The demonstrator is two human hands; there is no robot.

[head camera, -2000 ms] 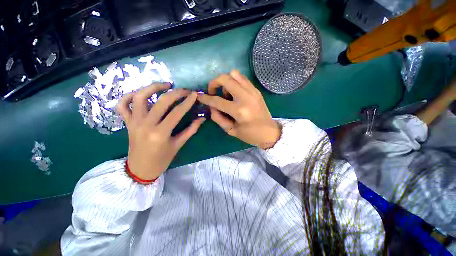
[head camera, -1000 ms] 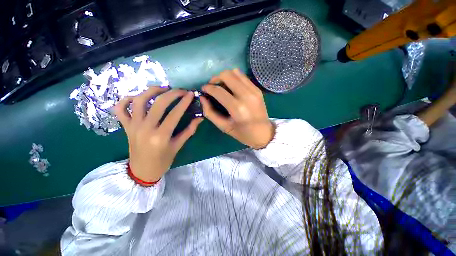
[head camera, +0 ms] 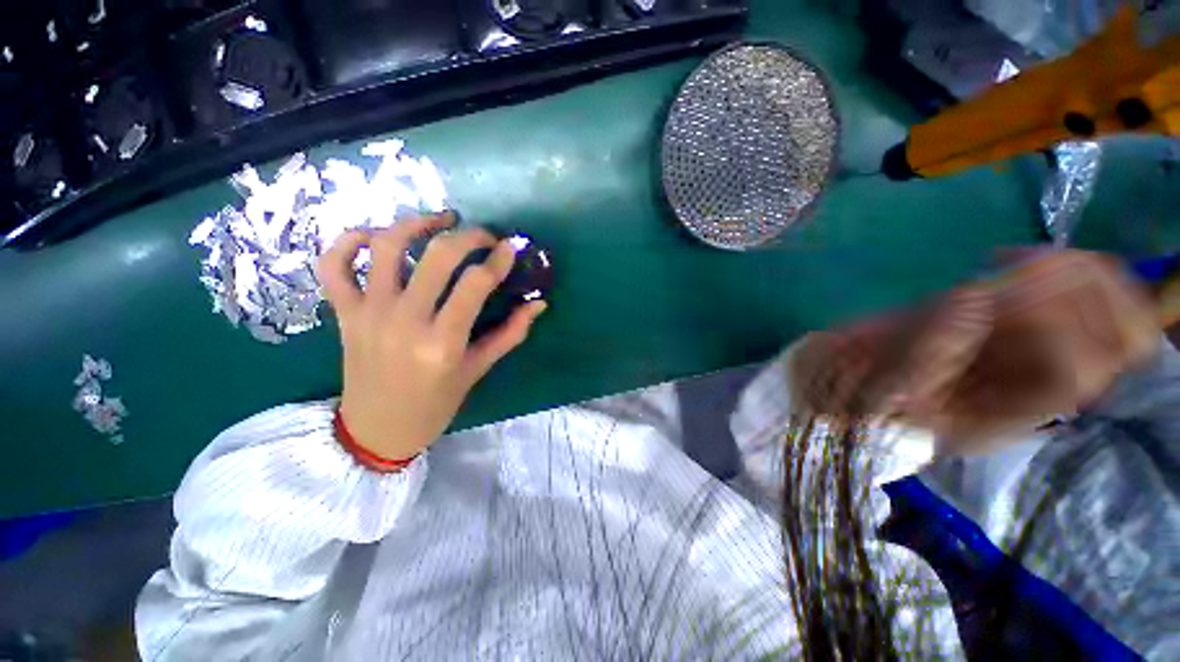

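Note:
My left hand point(head camera: 412, 317) holds a small round black unit point(head camera: 529, 269) between thumb and fingers over the green bench; small bright pieces show on the unit. The fingers hide its left side. My right hand point(head camera: 925, 356) is strongly blurred at the bench's front edge, away from the unit. Its fingers, and whether it holds anything, cannot be made out. A heap of silvery-white small plates point(head camera: 278, 233) lies beside and behind my left hand. A round grey perforated screw plate point(head camera: 751, 145) lies right of the unit. An orange electric screwdriver point(head camera: 1035, 123) points left, its dark nose near the plate.
A black compartment tray point(head camera: 388, 104) with round units runs along the back left. A few tiny pieces point(head camera: 98, 398) lie far left. A dark box point(head camera: 951, 52) and clear plastic point(head camera: 1071, 188) are at the upper right. Another person's sleeve point(head camera: 1126, 453) is at the right; blurred skin overlaps there.
My right hand has left the unit and moved right to the bench's front edge, where it blurs. My left hand still holds the unit, which now shows more. The binder clip is no longer visible.

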